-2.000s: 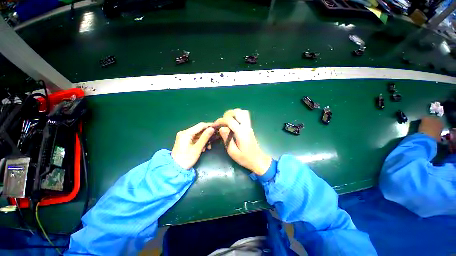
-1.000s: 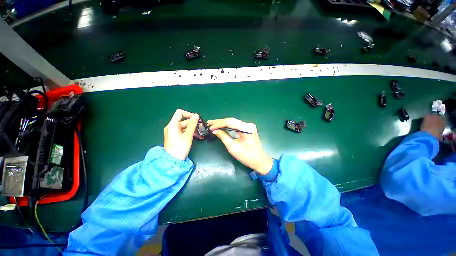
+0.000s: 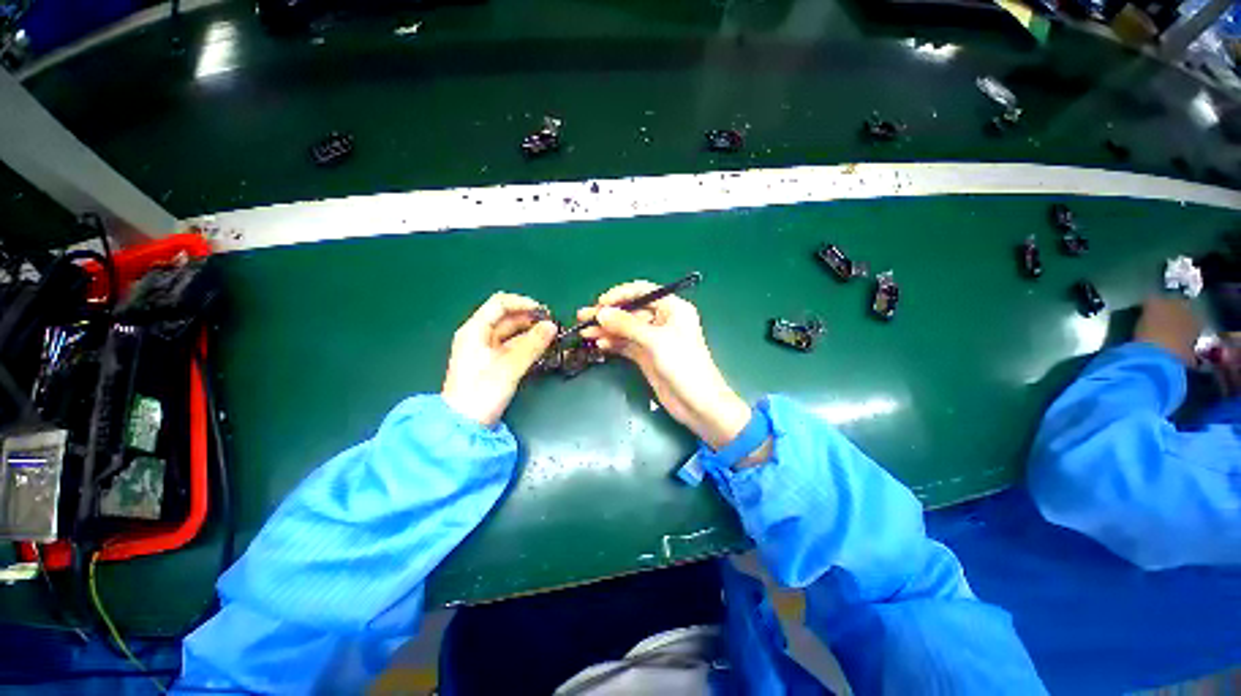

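Note:
My left hand (image 3: 495, 356) holds a small black electronic module (image 3: 574, 358) in its fingertips above the green bench. My right hand (image 3: 656, 347) grips a thin black pen-like tool (image 3: 653, 297), perhaps tweezers. Its tip end lies at the module's upper side, and its other end points up and to the right. The fingers partly hide the module. Three similar modules lie on the bench to the right of my hands, one of them nearest (image 3: 795, 333).
A red bin (image 3: 202, 449) with black devices and boards stands at the left. Beyond the white strip (image 3: 544, 201), black modules lie spaced out on the dark green belt. At right are more modules, a white crumpled lump (image 3: 1183, 276) and another person's blue sleeve (image 3: 1136, 456).
The tool, hidden at first, then pointing right, now slants up and right. My right hand has turned. The module was raised facing the camera one second ago and is now lower and tilted.

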